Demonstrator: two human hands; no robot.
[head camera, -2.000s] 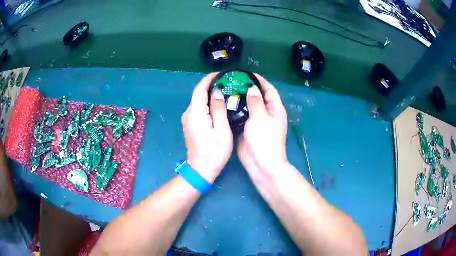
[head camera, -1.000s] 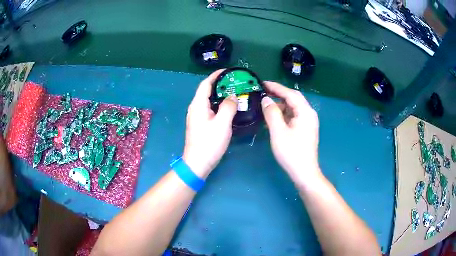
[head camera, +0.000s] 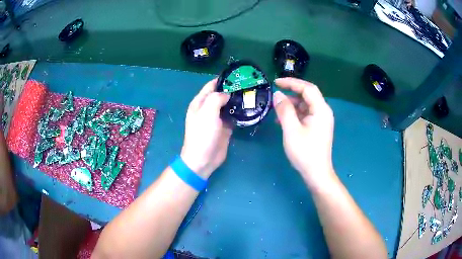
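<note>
A round black housing (head camera: 245, 109) is held open side up at the bench's back edge. A green half-moon circuit board (head camera: 246, 78) lies in its upper part, and a small yellow-and-white label (head camera: 249, 99) shows below the board. My left hand (head camera: 205, 129), with a blue band at the wrist, grips the housing's left side, thumb over the rim. My right hand (head camera: 306, 126) is just right of the housing, fingers curled with a gap between thumb and forefinger, holding nothing visible.
Several black housings, one here (head camera: 202, 46), sit on the green belt (head camera: 126, 43). Loose green boards (head camera: 93, 146) lie on pink-red bubble wrap (head camera: 129, 177) at left. A cardboard sheet (head camera: 413, 167) with wired boards is at right. Part of another person's arm (head camera: 5, 177) shows at far left.
My right hand has moved off the housing to the right; my left hand keeps hold. The housing is turned and shows more of its inside. Belt housings have shifted left. Long dark wires left the top.
</note>
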